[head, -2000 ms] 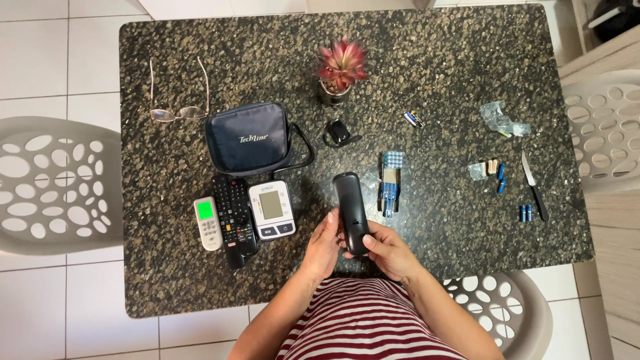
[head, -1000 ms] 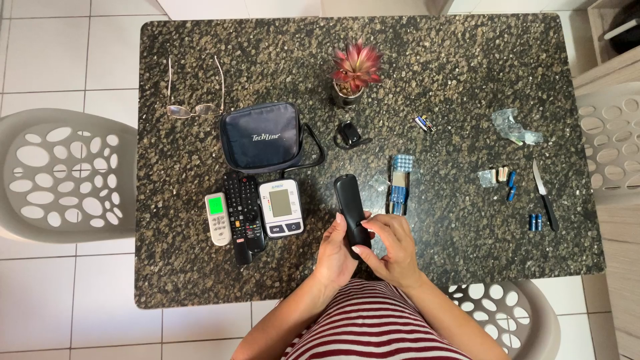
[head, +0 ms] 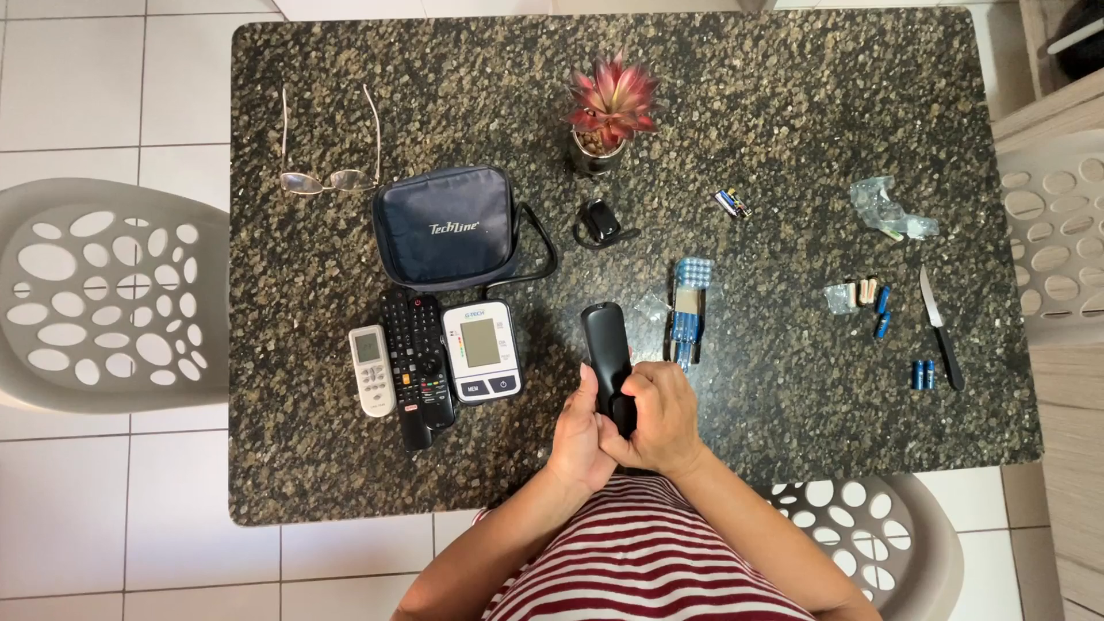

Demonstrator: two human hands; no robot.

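Observation:
A black remote control, its plain side up, is held near the table's front edge. My left hand grips its lower left part. The bent fingers of my right hand press on its lower right part; the fingertips are partly hidden. Left of my hands lie a white blood pressure monitor, two black remotes side by side and a white air-conditioner remote with a grey display. Right of the held remote is an opened battery blister pack with blue batteries.
On the granite table are a navy zippered case, eyeglasses, a potted red succulent, a small black device and two loose batteries. At right lie plastic wrap, several batteries and a knife.
My right fingers have curled in against the lower part of the held remote. The white remote's display has gone from green to grey.

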